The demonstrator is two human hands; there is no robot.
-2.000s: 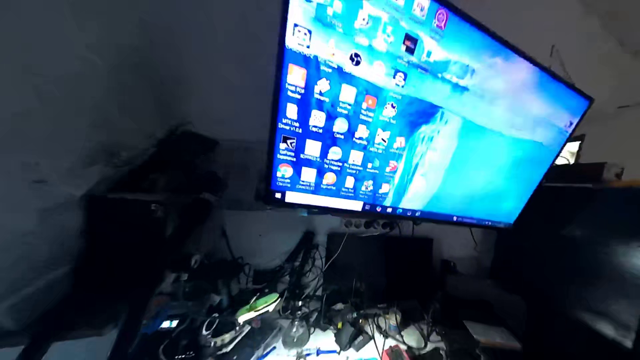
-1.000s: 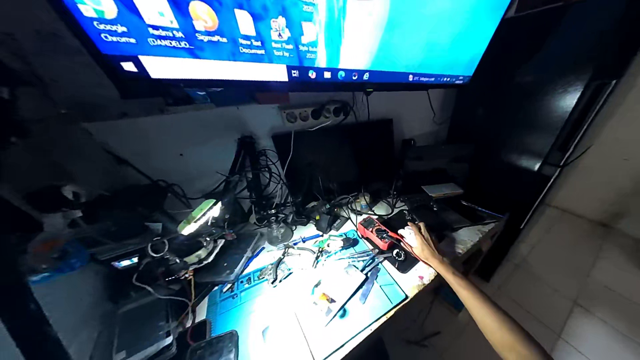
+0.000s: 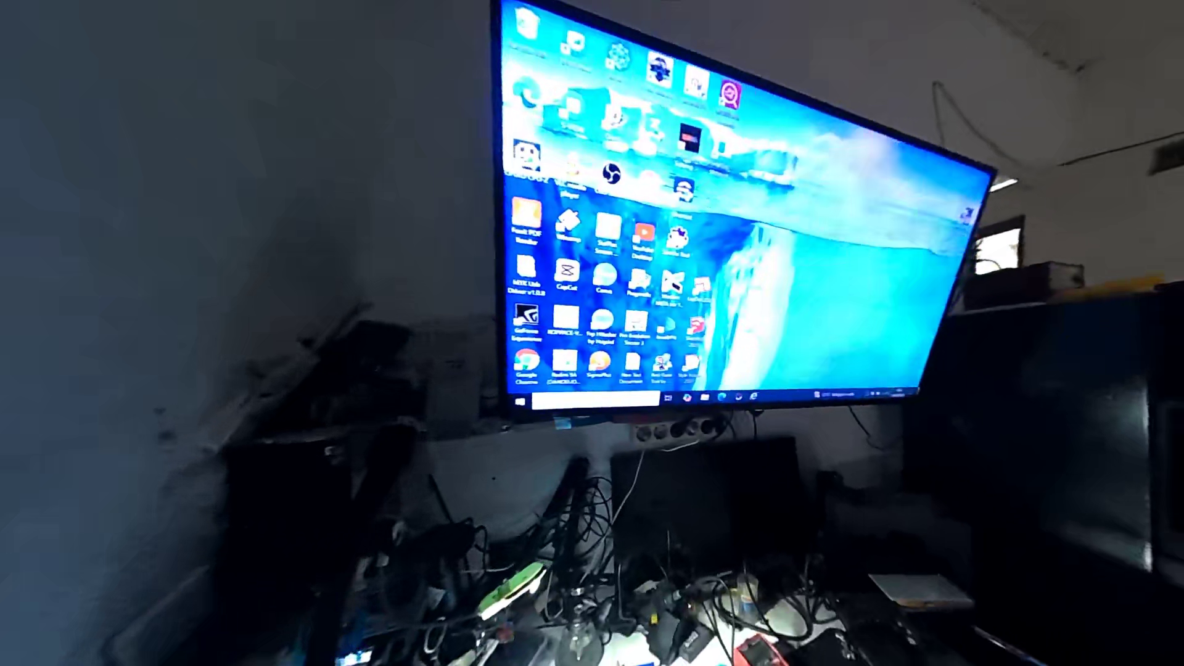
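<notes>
Neither my left hand nor my right hand shows in the head view. A large wall-mounted screen [image 3: 832, 268] displays a computer desktop with rows of icons. Beneath it runs a power strip [image 3: 680, 430] with cables plugged in. At the bottom edge, part of a red multimeter-like device [image 3: 758, 650] is visible on the cluttered workbench. To its left are a green and white elongated object [image 3: 511, 590] and a clear glass vessel [image 3: 580, 640].
A dark monitor [image 3: 708, 504] stands at the back of the bench, with tangled black cables [image 3: 587, 523] to its left. A flat pale object [image 3: 920, 590] lies at the right. A tall dark cabinet [image 3: 1036, 435] stands beyond it.
The view has swung up from the bench to the screen. The hand and forearm that were beside the red device one second ago are out of view.
</notes>
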